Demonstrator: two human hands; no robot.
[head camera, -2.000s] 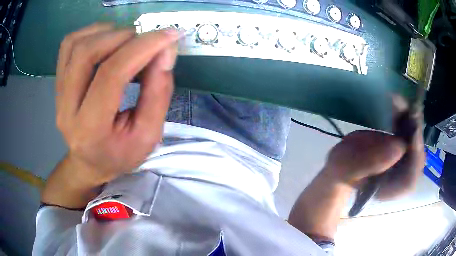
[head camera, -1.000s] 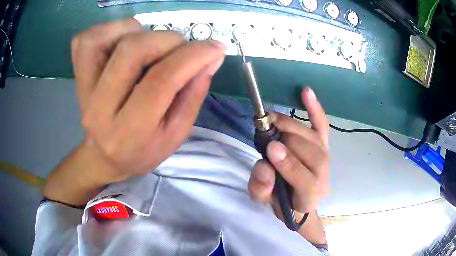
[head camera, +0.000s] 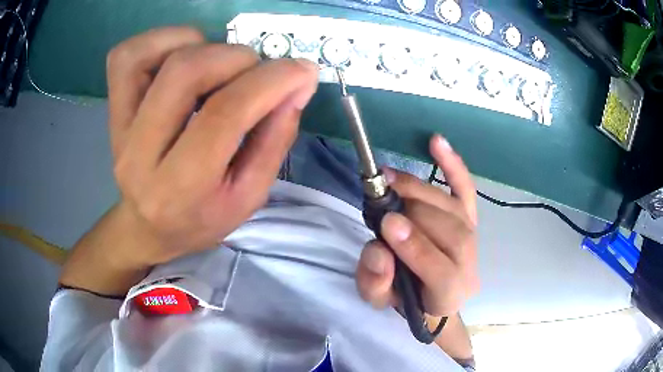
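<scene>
A white strip (head camera: 429, 69) with a row of ring-shaped positions lies on the green mat. My right hand (head camera: 429, 240) holds the soldering iron (head camera: 360, 134) like a pen. Its thin tip is at the lower edge of a ring near the strip's left part; I cannot tell if it touches. My left hand (head camera: 196, 138) is left of the tip, thumb and index finger pinched together over the strip's left end. A fine strand seems to run from the fingertips toward the tip, likely solder wire (head camera: 327, 67).
A dark strip holder (head camera: 497, 30) with white discs lies behind the white strip. A tip cleaner (head camera: 619, 113) and a green-handled tool (head camera: 637, 45) are at the right. Dark strips (head camera: 10, 54) lie at far left. The iron's black cord (head camera: 541, 205) runs right, near a blue object (head camera: 615, 254).
My right hand has come from the right edge with the iron to the strip. My left hand has shifted right. The strips and tip cleaner appear slightly shifted right and down in the view.
</scene>
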